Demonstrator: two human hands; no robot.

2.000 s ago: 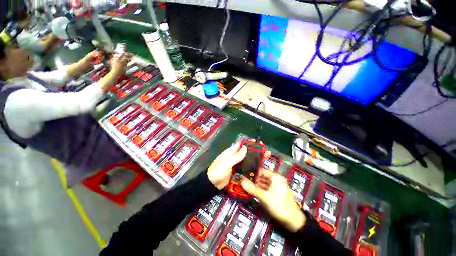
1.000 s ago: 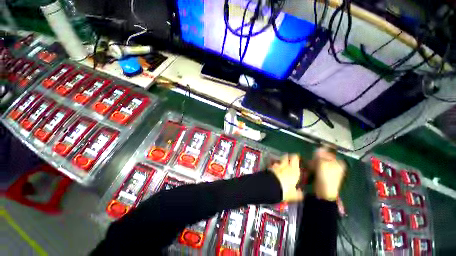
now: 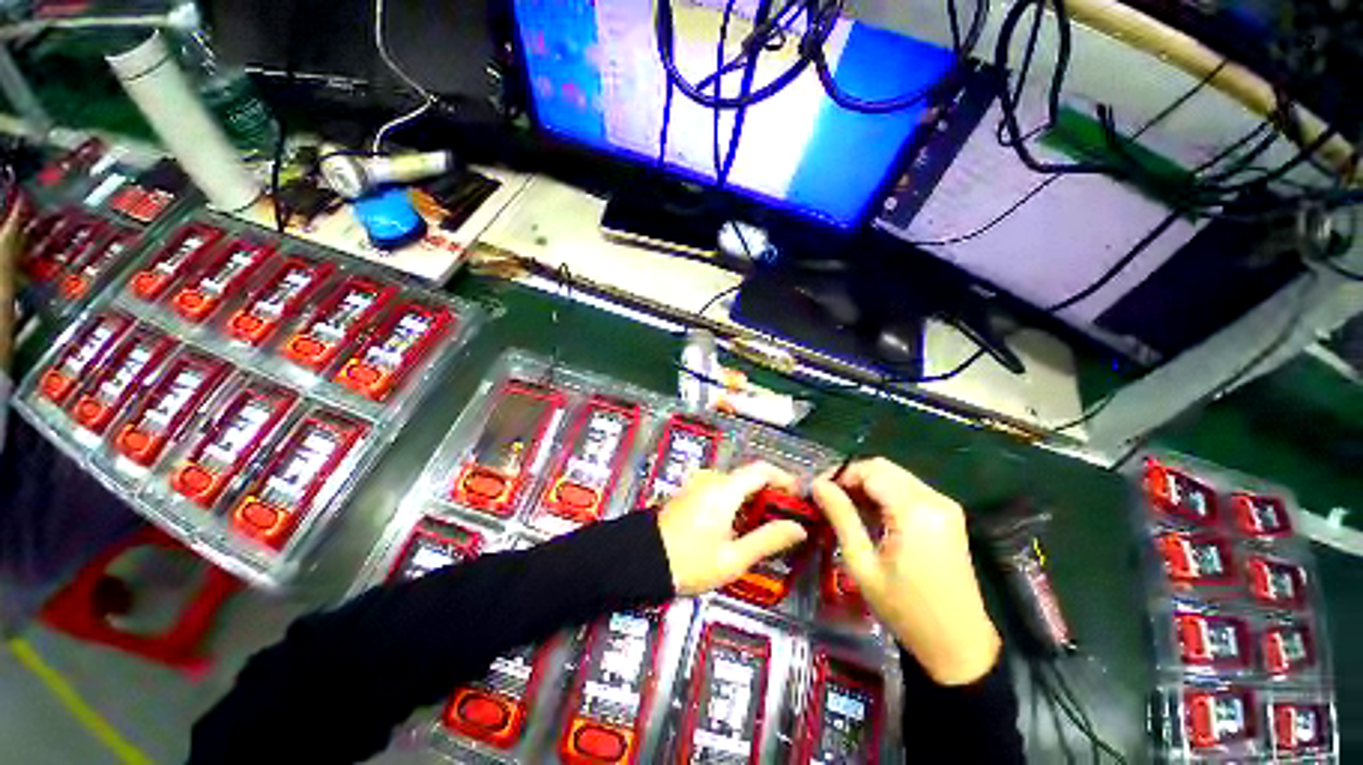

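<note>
My left hand point(image 3: 721, 529) and my right hand point(image 3: 915, 561) meet over the right part of the middle blister tray point(image 3: 392, 516). Both hold a red-and-black handheld electronic unit point(image 3: 783, 510) between the fingers, mostly covered by them. The tray lies on the green mat and holds several red units, most with white print facing up. One unit point(image 3: 510, 446) at its back left shows a plain dark centre. My left forearm hides part of the front row.
Another filled tray point(image 3: 284, 359) lies left, and filled trays point(image 3: 1218, 643) lie right. A black scanner point(image 3: 1037, 590) with cables is right of my right hand. A white scanner point(image 3: 736, 392) lies behind the tray. Monitors point(image 3: 718, 105), a bottle and hanging cables are behind.
My hands have moved left from the tray's right edge to over its right pockets, now around a unit. Earlier, they held a unit farther left. The black scanner now shows right of my right hand.
</note>
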